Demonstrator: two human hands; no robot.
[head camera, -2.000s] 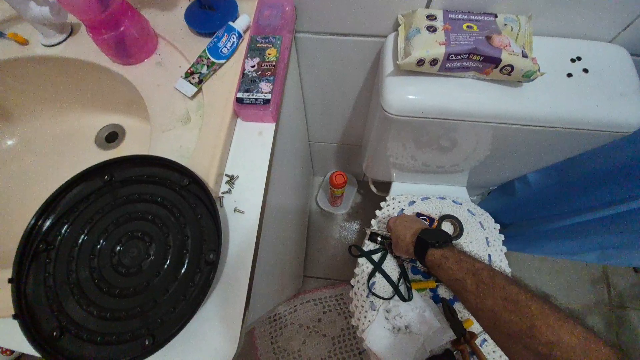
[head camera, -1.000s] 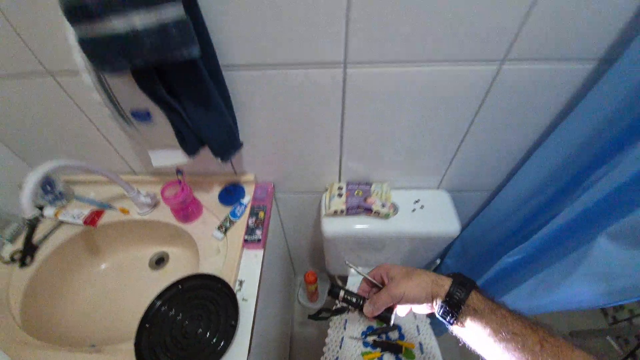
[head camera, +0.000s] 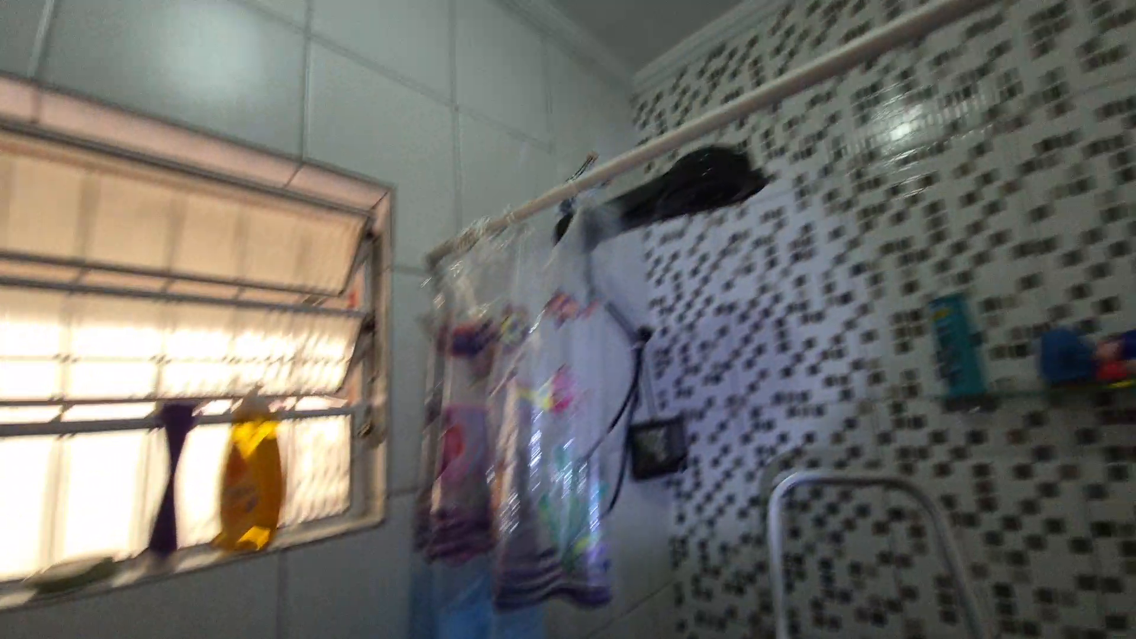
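Observation:
Neither my left hand nor my right hand shows in the head view, so what they hold is hidden. The view is tilted up and somewhat blurred. A pale curtain rod (head camera: 710, 115) runs diagonally across the shower corner. From it hangs a clear plastic shower curtain (head camera: 532, 408) with colourful printing. Behind the rod is a black shower head (head camera: 701, 182), with a dark hose (head camera: 626, 417) below it. A small dark box-like object (head camera: 657, 446) hangs beside the hose.
On the left, a louvred window (head camera: 177, 328) has tilted panes. A yellow bottle (head camera: 251, 484) and a purple object (head camera: 170, 479) stand on its sill. At right, a glass shelf (head camera: 1021, 393) holds a teal box (head camera: 957, 346) and a blue item (head camera: 1065, 355). A metal rail (head camera: 852, 479) curves below.
The view has swung far up to the window and shower. My right hand, last seen over the toilet lid holding a dark tool, is out of view.

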